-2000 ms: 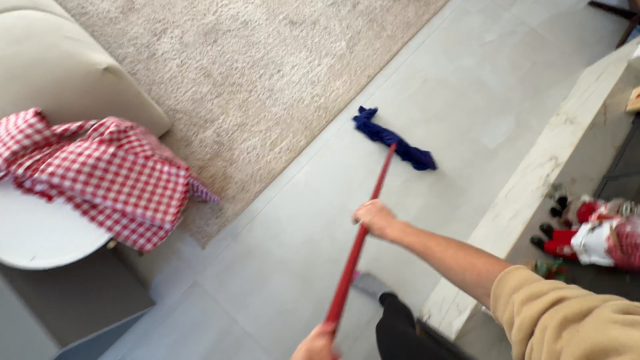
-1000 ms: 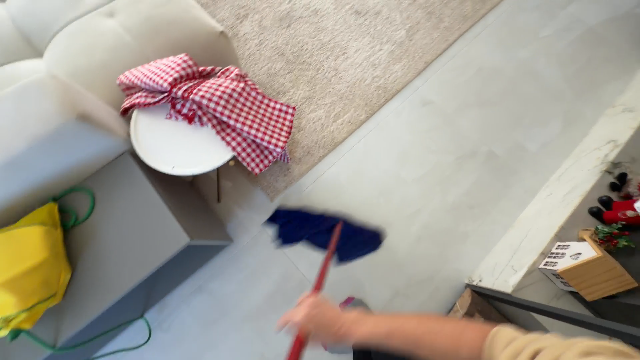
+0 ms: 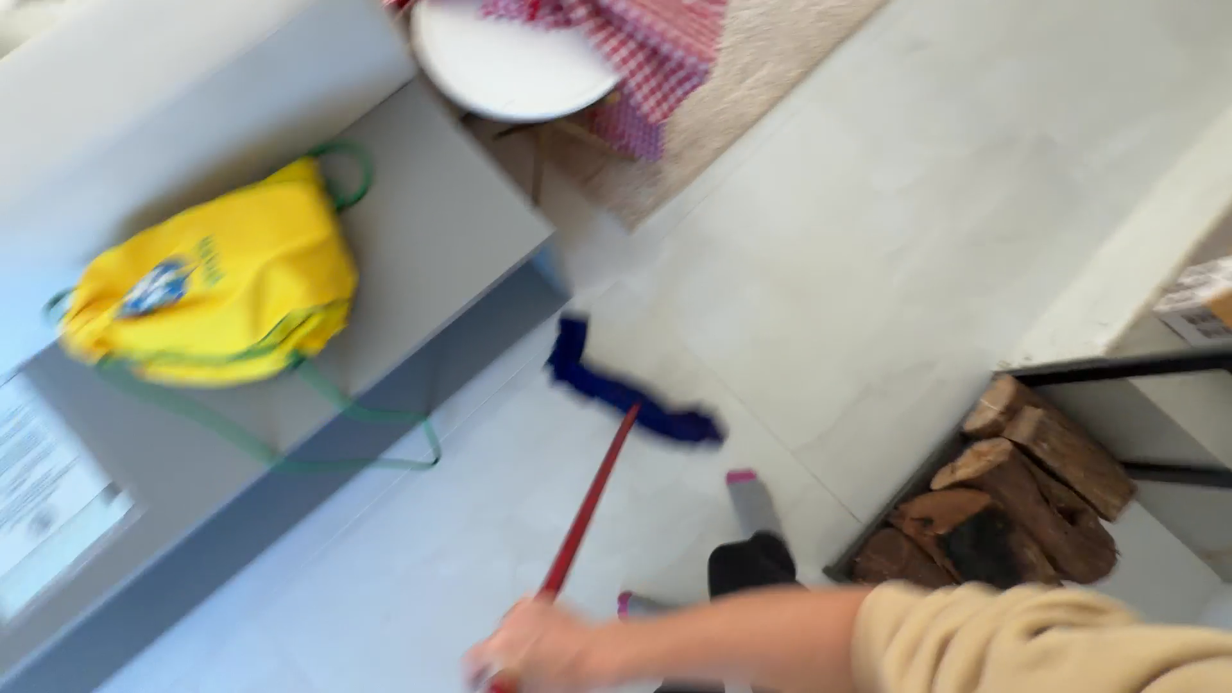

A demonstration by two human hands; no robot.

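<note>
My right hand (image 3: 544,643) is closed around the red pole (image 3: 589,520) of a floor mop or broom near the bottom edge. At the pole's far end, a dark blue cloth or mop head (image 3: 630,397) lies bent on the pale tiled floor, close to the grey cabinet's corner. My left hand is out of view. Both my feet, in grey socks with pink toes (image 3: 751,500), are on the floor to the right of the pole. Motion blur softens the hand and the blue head.
A yellow drawstring bag (image 3: 226,279) with green cords lies on the low grey cabinet (image 3: 452,207). Behind stand a round white table (image 3: 510,63) bearing a red-and-white checked cloth (image 3: 654,58) and a beige rug (image 3: 770,87). Several firewood logs (image 3: 1011,481) fill a black-framed niche at right.
The blue head has moved along the floor, from beside the rug to near the cabinet's corner. My left hand, at the bottom edge two seconds ago, has left the view. The view has shifted toward the cabinet.
</note>
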